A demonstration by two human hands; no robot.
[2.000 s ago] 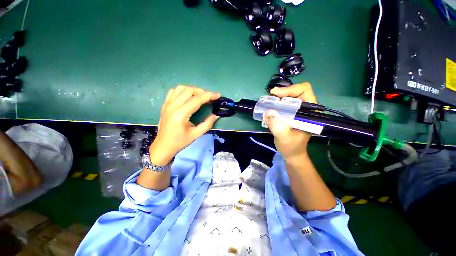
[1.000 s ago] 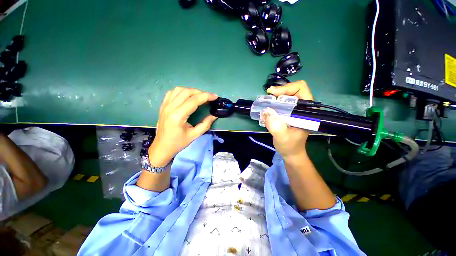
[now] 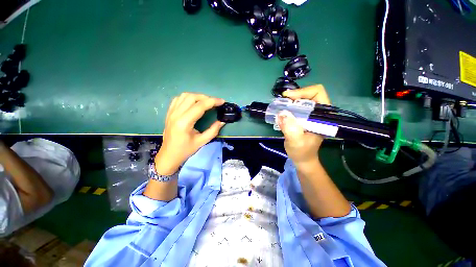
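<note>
My left hand (image 3: 189,125) holds a glossy black plastic housing (image 3: 228,112) between thumb and fingertips, just above the bench's front edge. My right hand (image 3: 302,128) grips a long black glue syringe (image 3: 355,128) around its clear sleeve (image 3: 292,112). The syringe lies nearly level, and its thin bluish needle (image 3: 244,108) points left at the housing's right side. Whether the needle touches it cannot be told. A green adapter (image 3: 392,138) is on the syringe's rear end, with a translucent hose (image 3: 429,156) leading from it.
Several black housings (image 3: 288,44) lie on the green bench (image 3: 130,62) beyond my right hand. More black parts (image 3: 13,78) lie far left. A black controller (image 3: 438,52) and white cord (image 3: 384,57) are at right. A clear tray (image 3: 117,177) is below the edge. People sit either side.
The housing has turned a little in my left fingers, and the needle tip shows more to its right. The bench things have shifted slightly left in view.
</note>
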